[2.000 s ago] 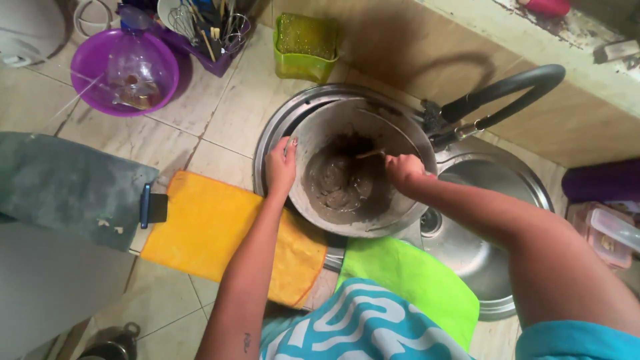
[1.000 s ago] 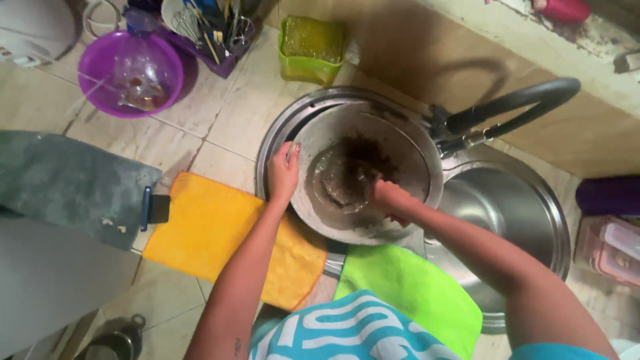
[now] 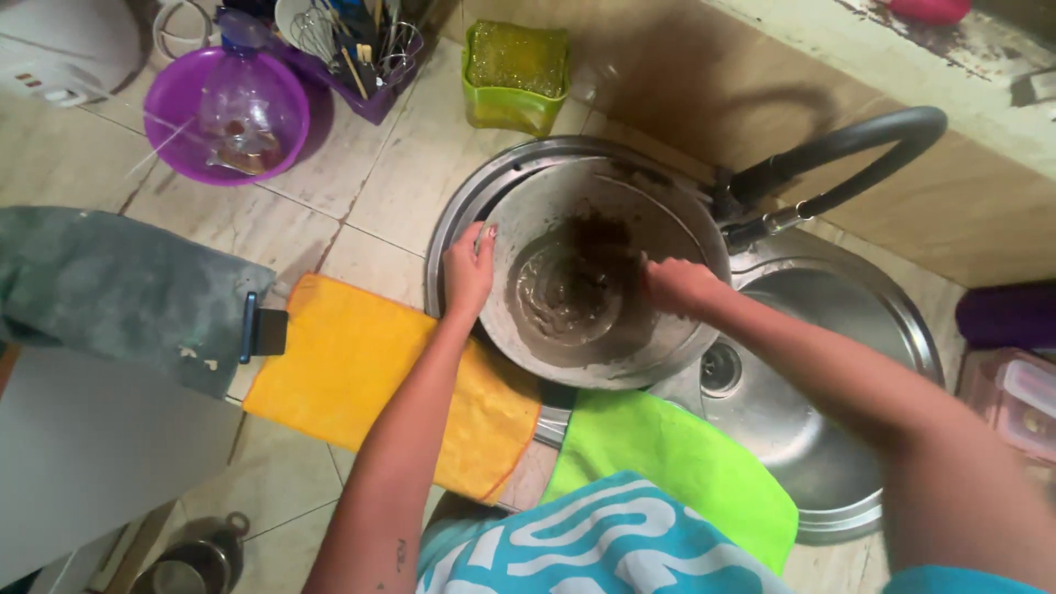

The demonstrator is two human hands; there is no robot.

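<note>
A large round metal bowl rests over the left basin of the sink, with a wet grey-brown mixture inside it. My left hand grips the bowl's left rim, thumb near the inner edge. Over the right part of the bowl, my right hand is closed around the handle of a utensil; its working end is blurred in the mixture, so its kind cannot be told.
A black faucet arches behind the sink, right of the bowl. The right basin lies beside it. Yellow and green cloths lie along the front. A green sponge holder and a purple bowl stand farther back.
My right hand has shifted about within the bowl, and the utensil with it. My left hand has stayed on the rim.
</note>
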